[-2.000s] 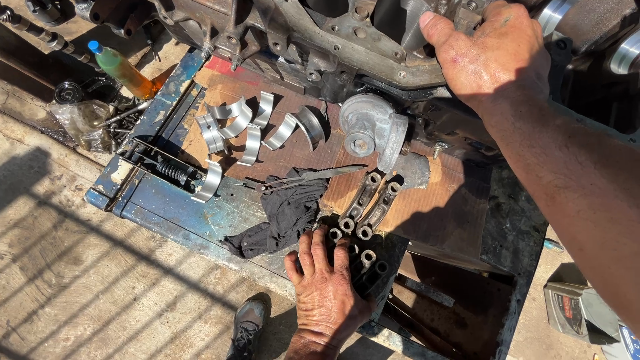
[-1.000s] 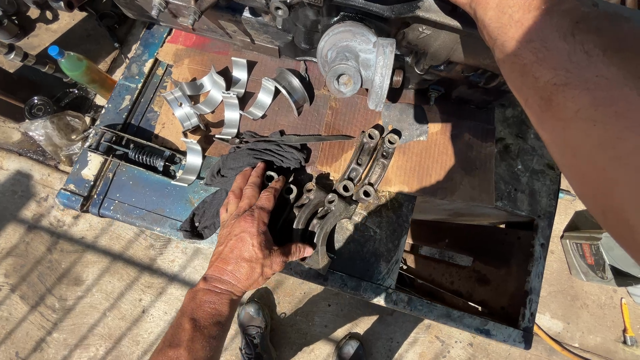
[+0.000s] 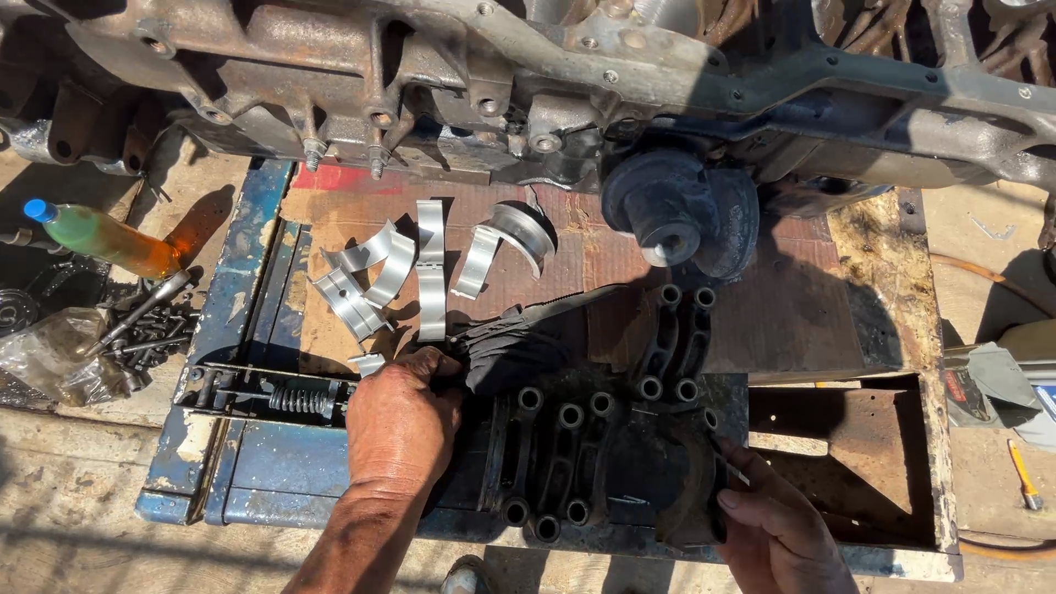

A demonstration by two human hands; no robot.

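My left hand (image 3: 404, 417) has its fingers closed at the edge of a black cloth (image 3: 511, 351), beside a bearing shell; its fingertips are partly hidden. At the lower right, my right hand (image 3: 767, 511) grips a dark metal bearing cap (image 3: 693, 487) by its right side. Several similar caps (image 3: 569, 466) stand in a row between the hands, and two more (image 3: 675, 342) lie above them. Silvery half-round bearing shells (image 3: 431, 272) are spread on brown cardboard (image 3: 615, 318) at the centre left.
An engine block (image 3: 528, 74) spans the top, with a round metal housing (image 3: 660, 214) below it. A blue metal bench (image 3: 280, 487) has an open compartment (image 3: 841, 462) at right. A plastic bottle (image 3: 107, 239) and loose bolts (image 3: 153, 338) lie at left.
My left hand has moved from the bearing caps to the black cloth's left edge. My right hand has come down from the engine block and now holds a cap. The view has shifted.
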